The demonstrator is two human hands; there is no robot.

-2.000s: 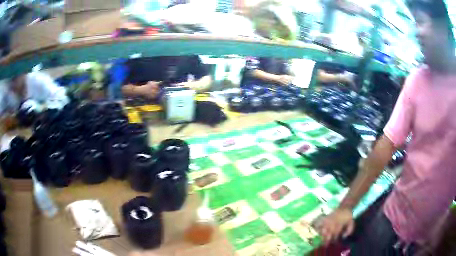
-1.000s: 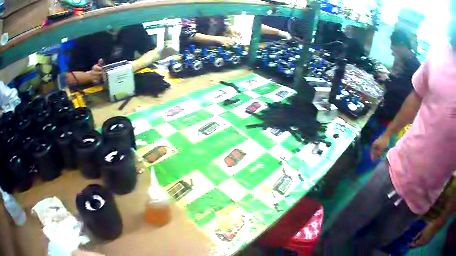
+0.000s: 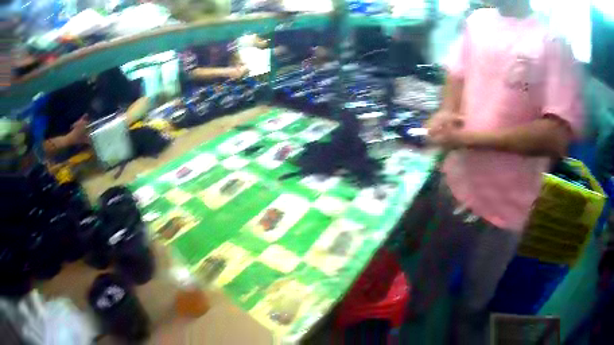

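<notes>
The picture is blurred and neither of my hands can be made out in it. A black speaker housing (image 3: 118,306) stands apart on the brown cardboard (image 3: 219,323) at the lower left. The amber glue bottle (image 3: 191,301) stands upright to its right, with orange-brown liquid low inside and its nozzle blurred. A crumpled white cloth or glove (image 3: 57,323) lies at the lower left edge; I cannot tell which. More black housings (image 3: 121,236) stand packed together at the left.
A green-white printed sheet (image 3: 222,219) bears a dark heap of parts (image 3: 340,158). A person in a pink shirt (image 3: 505,128) stands at right by a red stool (image 3: 377,293) and a yellow crate (image 3: 562,219). Other workers sit behind a green shelf beam (image 3: 168,42).
The view has swung right, so the bench things sit further left. The person in pink now faces the bench with hands together at the waist. The glue bottle and single housing stay standing.
</notes>
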